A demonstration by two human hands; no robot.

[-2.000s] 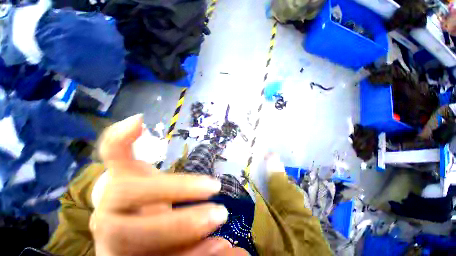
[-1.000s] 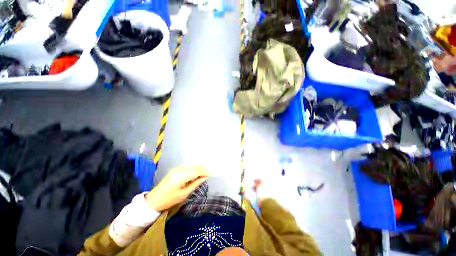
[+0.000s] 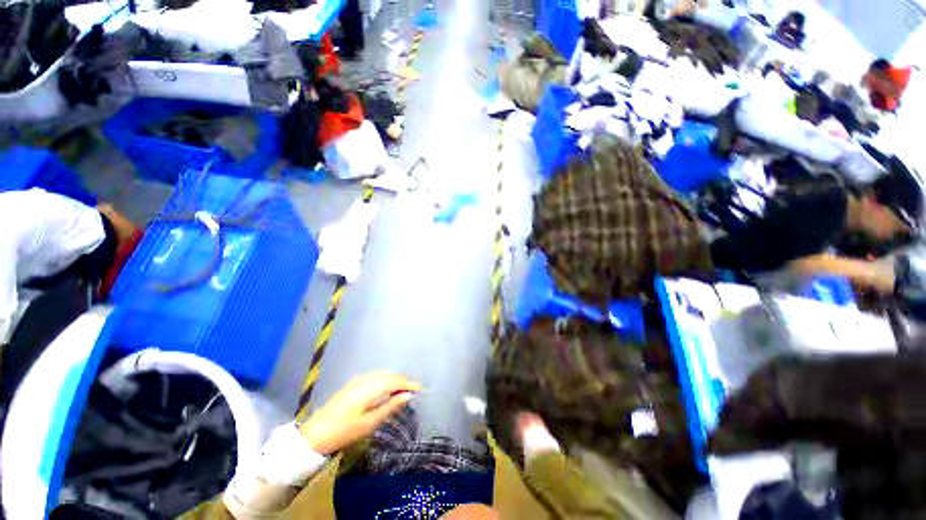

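Note:
My left hand (image 3: 360, 411) is at the lower middle, in front of my body, with loosely bent fingers slightly apart and nothing visible in it. My right hand (image 3: 530, 427) is small and blurred near my right sleeve; its fingers are hard to make out, and I see nothing in it. Dark brown cloth (image 3: 579, 381) lies in a heap just beyond my right hand. A brown plaid cloth heap (image 3: 619, 218) stands further ahead on the right. Neither hand visibly grips the cloth.
A grey aisle (image 3: 406, 295) runs ahead between yellow-black tapes. On the left are a blue strapped bundle (image 3: 218, 274) and a white bin of dark cloth (image 3: 162, 437). A person in white (image 3: 46, 249) is at left; another in black (image 3: 802, 223) is at a right-hand table.
The view has advanced along the aisle. The blue bins and khaki cloth near on the right gave way to brown plaid heaps. My left hand, spread close to the camera earlier, is now lower.

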